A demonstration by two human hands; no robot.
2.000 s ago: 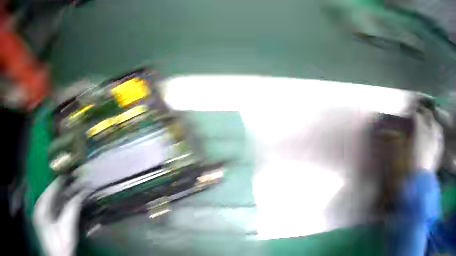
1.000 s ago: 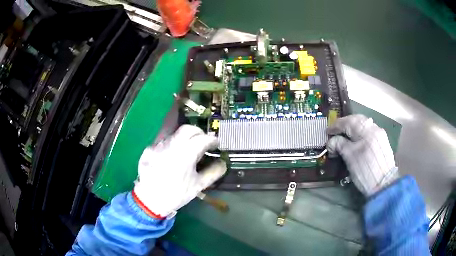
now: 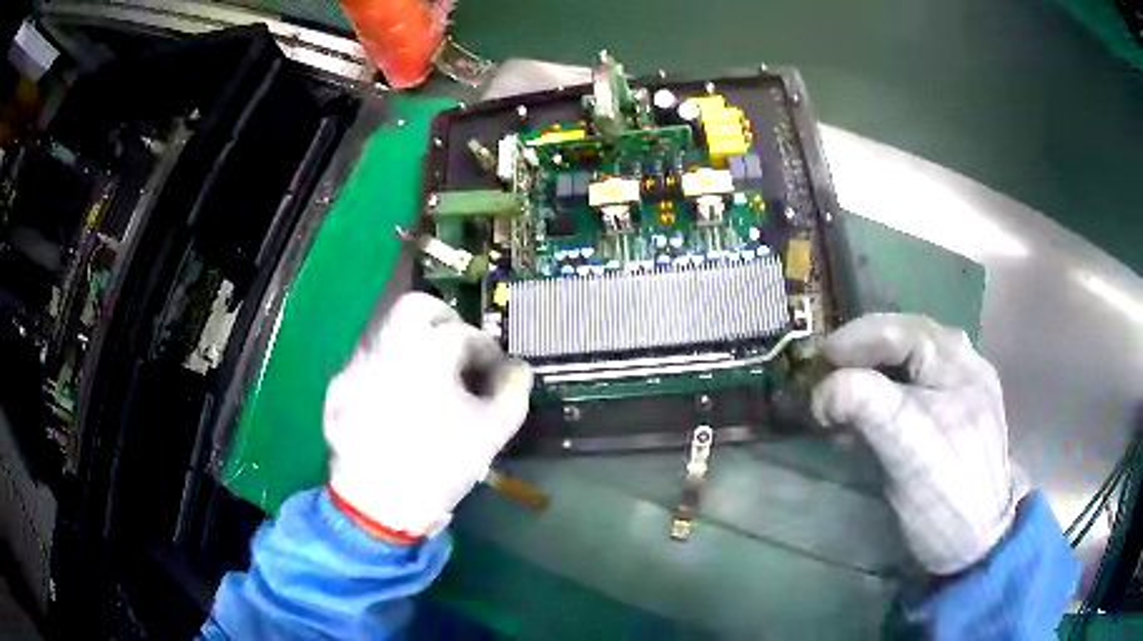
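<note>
A black carrier tray [image 3: 627, 432] holds a green circuit board [image 3: 570, 232] with its component side up. A silver finned heatsink [image 3: 646, 309] lies along the board's near side, with a white wire-like bar [image 3: 652, 367] in front of it. My left hand [image 3: 426, 420], in a white glove with a red cuff edge, is at the tray's near left corner by the bar's left end; its fingertips are bent together and what they hold is hidden. My right hand [image 3: 921, 426], in a white glove, is at the tray's right edge near the bar's right end, its fingers curled and slightly apart.
Black racks [image 3: 188, 276] holding boards stand at the left. An orange-red wrapped post [image 3: 399, 38] is at the top left. A metal latch [image 3: 692, 482] sticks out from the tray's near edge over the mat [image 3: 752, 551]. A shiny metal plate [image 3: 1040, 326] lies at right.
The tray appears slightly further left and higher in view. The bar's right end now shows raised and bent beside the heatsink. My right hand has moved off the heatsink's right end.
</note>
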